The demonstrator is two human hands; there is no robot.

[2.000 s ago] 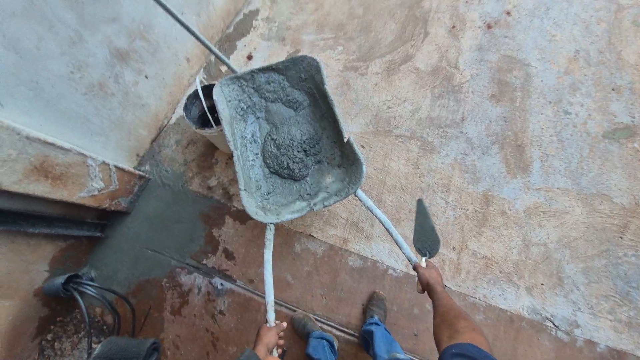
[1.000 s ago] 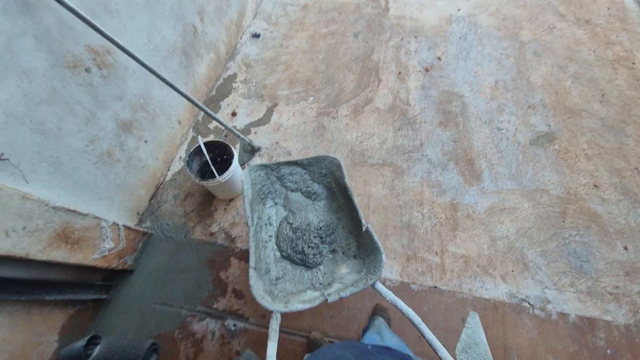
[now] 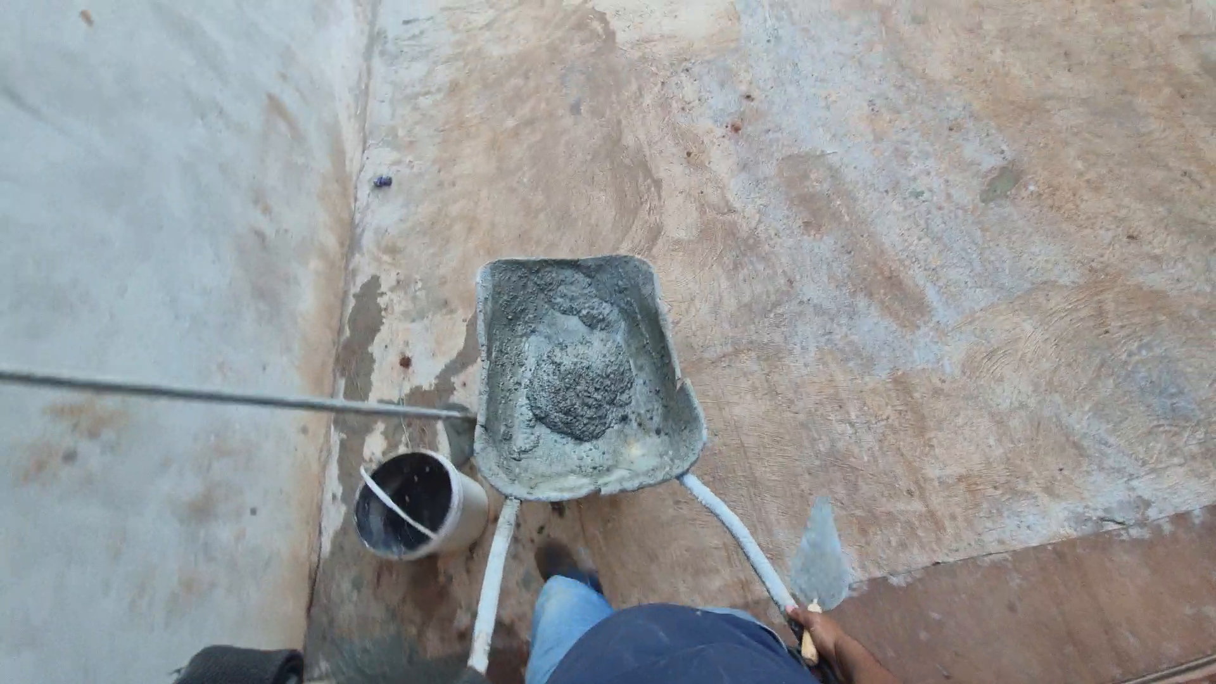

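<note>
A wheelbarrow tray (image 3: 689, 427), crusted grey, stands ahead of me with a mound of wet mortar (image 3: 581, 385) in it. Two pale metal handles run back toward my body. My right hand (image 3: 828, 635) grips the end of the right handle (image 3: 739, 534) together with the light wooden grip of a pointed trowel (image 3: 821, 560), whose blade points forward. The left handle (image 3: 494, 579) runs down to the bottom edge, where a dark shape covers its end; my left hand cannot be made out there.
Just left of the tray stands a white plastic bucket (image 3: 467, 513) with dark contents and a white handle. A long-handled tool (image 3: 237, 397) leans across the pale wall (image 3: 171, 237), its head beside the tray. Stained concrete floor (image 3: 902, 380) stretches ahead and right.
The wheelbarrow has moved forward past the damp patch and now stands beside the bucket. My left hand, seen on its handle two seconds ago, is out of sight. The view has turned and shifted.
</note>
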